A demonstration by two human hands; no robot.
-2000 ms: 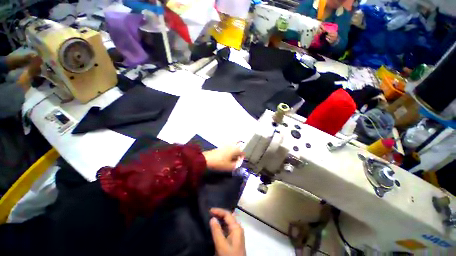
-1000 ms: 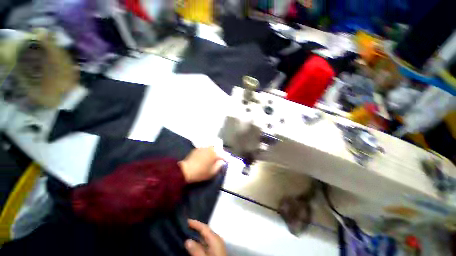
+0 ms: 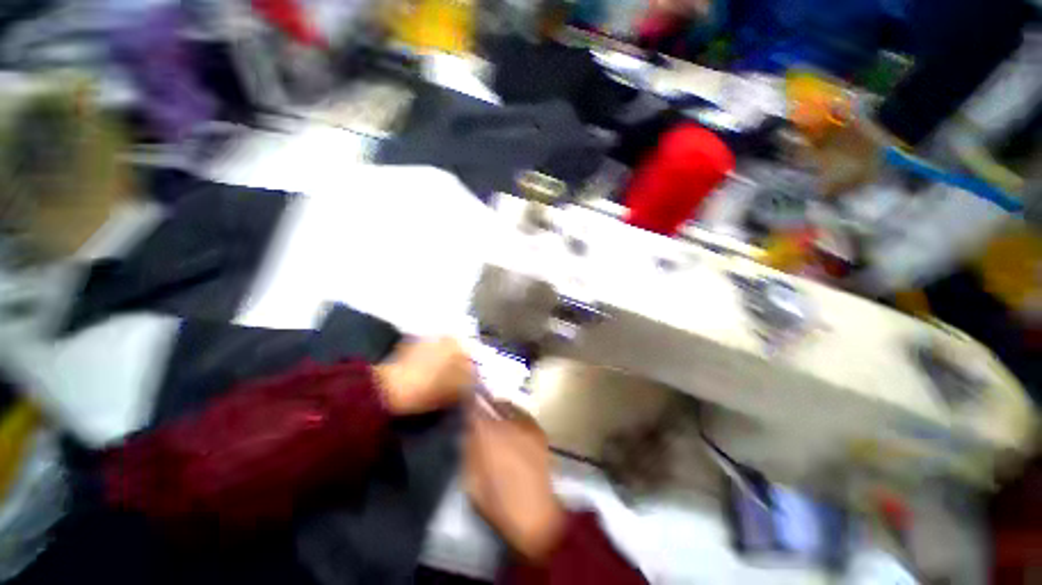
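The black garment point(image 3: 389, 491) hangs from the table edge over my lap, its upper edge near the needle end of the white sewing machine point(image 3: 686, 309). My left hand point(image 3: 429, 375) is closed on the cloth's edge just left of the machine head. My right hand point(image 3: 509, 463) is right beside it, fingertips up near the left fingers, below the needle area. A thin pale sliver shows between the hands; whether the right hand holds it is too blurred to tell. The needle and presser foot cannot be made out.
Black cut pieces lie on the white table at left point(image 3: 200, 251) and behind the machine point(image 3: 491, 137). A red cone point(image 3: 680, 177) stands behind the machine. A blurred beige machine point(image 3: 57, 166) is at far left. A yellow rim point(image 3: 16, 440) shows at the left edge.
My right hand has risen from the lower cloth to beside my left hand, its sleeve now showing. My left hand stays at the cloth's edge. The view has shifted, moving the machine leftward in the picture.
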